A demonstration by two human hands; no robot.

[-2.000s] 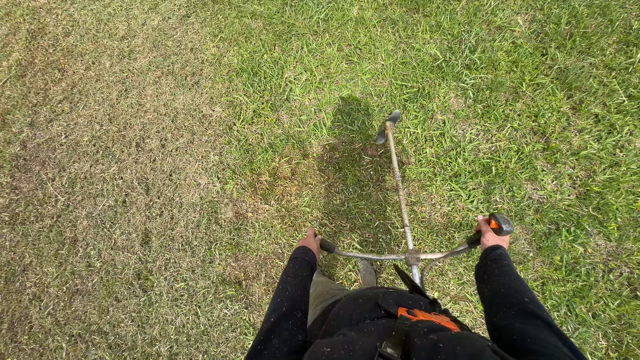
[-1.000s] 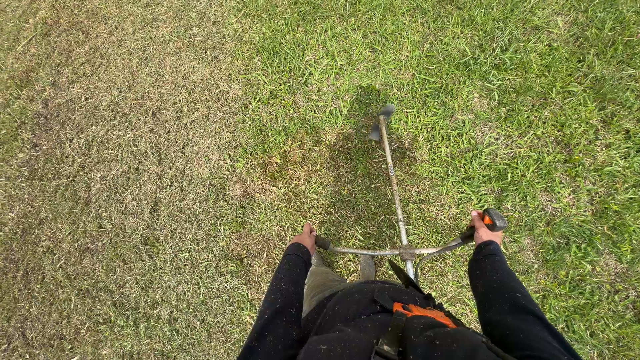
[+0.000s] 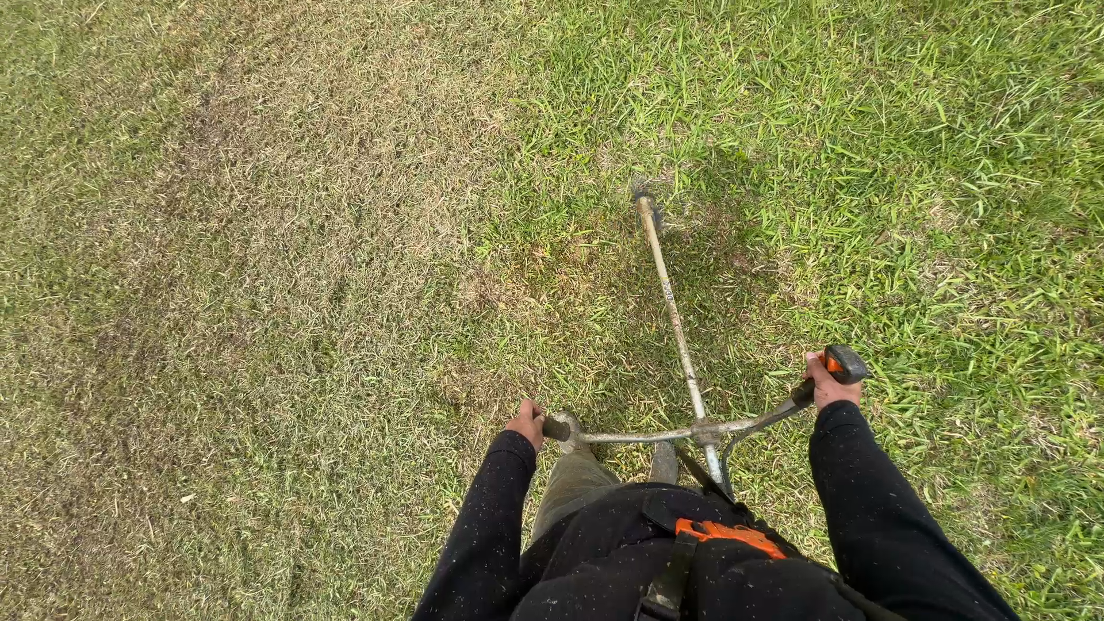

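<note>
A brush cutter's long metal shaft (image 3: 677,323) reaches forward from my waist, with its blurred cutting head (image 3: 647,200) low over the grass. Across the shaft runs a metal handlebar (image 3: 638,436). My left hand (image 3: 528,423) is closed on the bar's dark left grip (image 3: 556,429). Around the right grip is my right hand (image 3: 831,383), beside the black and orange throttle control (image 3: 843,364). A black harness strap and an orange pad (image 3: 730,536) lie against my dark clothing; the engine is not visible.
Short, dry cut grass (image 3: 310,216) covers the ground on the left. Taller green grass (image 3: 949,172) grows on the right. My shoes (image 3: 663,463) show behind the handlebar, and my shadow falls around the shaft.
The cutting head has swung to the left over the grass, and the handlebar has turned with it. Both hands have kept their hold. My left shoe has come into sight near the left grip.
</note>
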